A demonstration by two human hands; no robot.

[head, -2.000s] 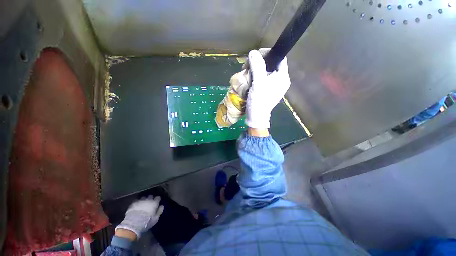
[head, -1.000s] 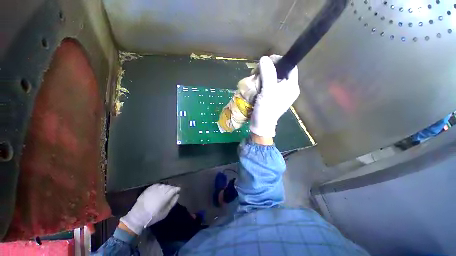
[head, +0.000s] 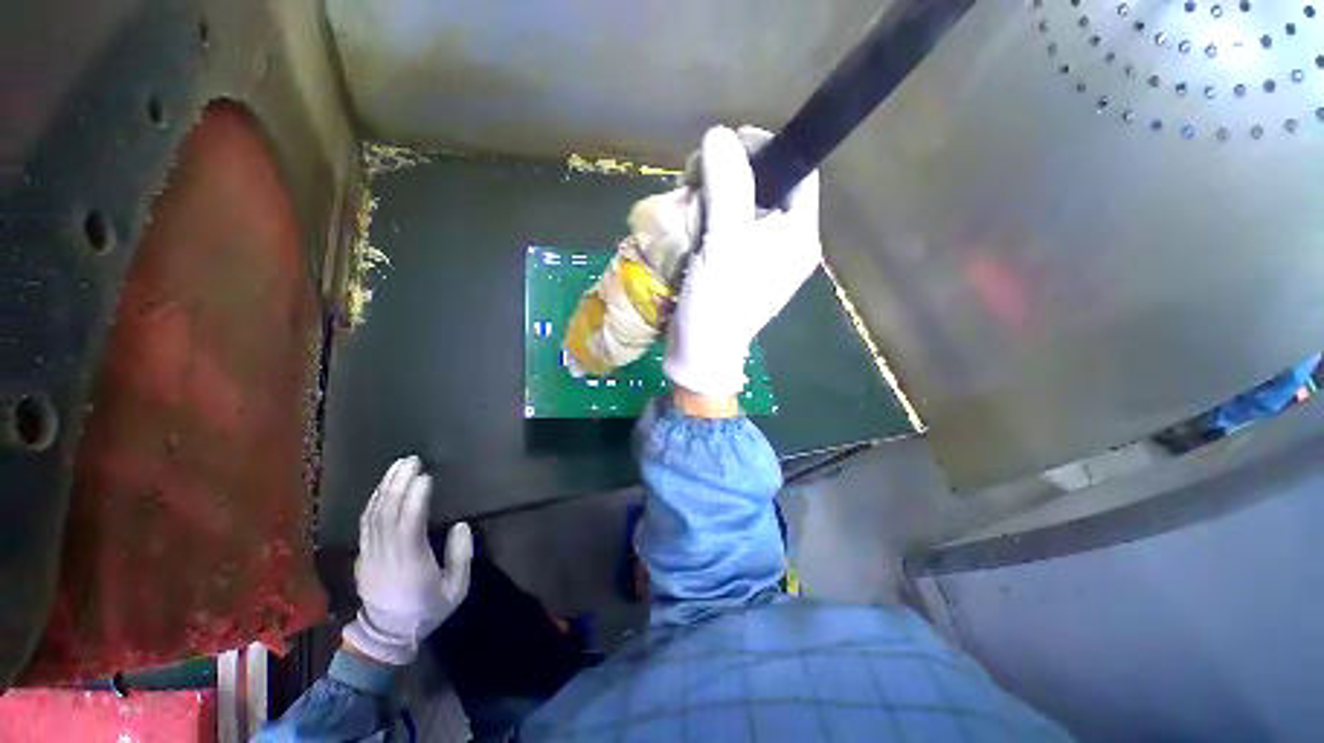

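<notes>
A green circuit board (head: 552,395) with small white marks lies flat on the dark green surface (head: 436,290) inside the metal booth. My right hand (head: 748,261), in a white glove, is closed around the nozzle (head: 617,322), which is wrapped in dirty white and yellow material. The nozzle tip is over the left half of the board and hides part of it. A thick black hose (head: 864,95) runs from my right hand up to the top edge. My left hand (head: 407,566), gloved in white, is empty at the surface's front left edge, fingers up and thumb apart.
Grey booth walls (head: 581,73) stand behind and at the right, the right one with rows of holes. A ragged red covering (head: 203,392) hangs at the left. A red-pink block (head: 109,719) lies at the bottom left. A grey curved panel (head: 1147,581) is at the lower right.
My right hand and the nozzle have moved left over the board, covering more of its left half. My left hand has risen to the surface's front edge and its fingers have spread.
</notes>
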